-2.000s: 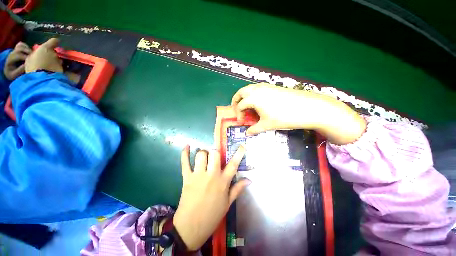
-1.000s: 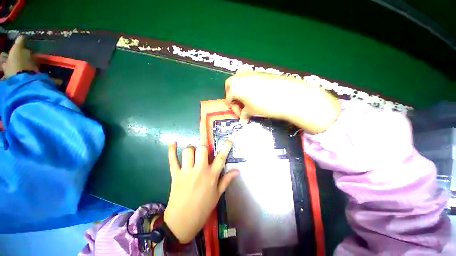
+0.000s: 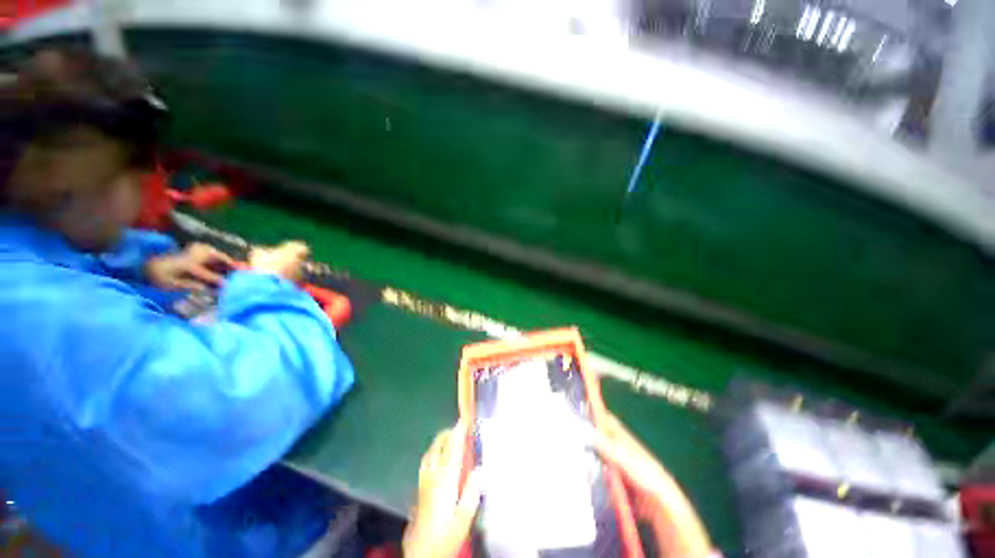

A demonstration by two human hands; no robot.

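The open-backed tablet unit [image 3: 535,447] sits in its red-orange frame [image 3: 524,347] at the lower middle of the blurred head view. Its large backing plate is bright with glare, with darker parts at the top end. My left hand [image 3: 443,504] grips the frame's left side, and my right hand [image 3: 655,490] grips its right side. Both hands are partly cut off by the bottom edge. Whether the frame touches the bench is hard to tell.
A coworker in a blue smock [image 3: 218,381] is at the left, with hands at another red frame [image 3: 330,307]. Stacked grey-white parts [image 3: 840,469] stand at the lower right. The green conveyor belt [image 3: 491,294] runs behind the worn bench edge.
The view has swung up and blurred, now showing more of the coworker and the belt. My hands have left the tablet's top end and now hold the frame by both sides.
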